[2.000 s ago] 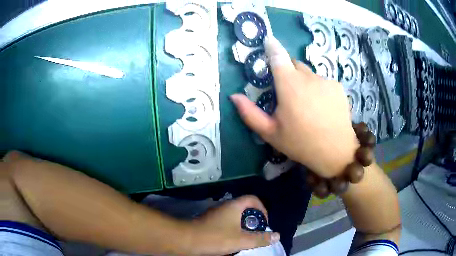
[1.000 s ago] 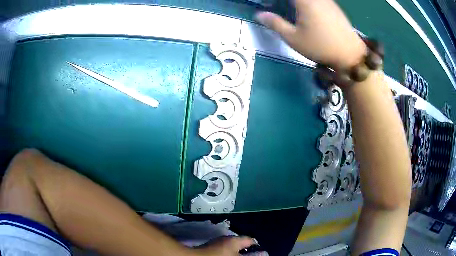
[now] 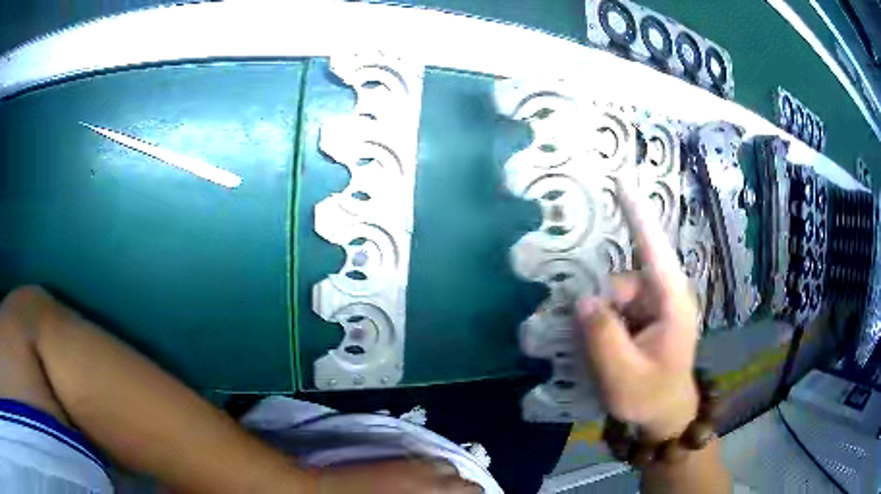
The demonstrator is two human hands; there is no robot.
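Observation:
One empty four-seat plate (image 3: 382, 222) lies on the green mat, scalloped edge to the left, its four pockets showing bare metal. A second empty plate (image 3: 555, 217), slightly blurred, lies to its right. My right hand (image 3: 642, 338) grips this plate at its right side, thumb over its lower part and index finger extended upward. My left hand (image 3: 396, 478) is low at the bottom edge over the lap, partly cut off; its fingers and anything in them are hidden.
A thin pointed white sliver (image 3: 164, 154) lies on the left mat. Overlapping plates (image 3: 720, 212) are at the right, some on edge. Beyond the pale rail (image 3: 464, 34) lies a plate with black rings (image 3: 662, 43). Dark stacked rows (image 3: 850, 241) stand far right.
My right hand has come back from beyond the rail and taken hold of an empty plate, now nearer the left one. The ring-filled plate from the mat now appears beyond the rail.

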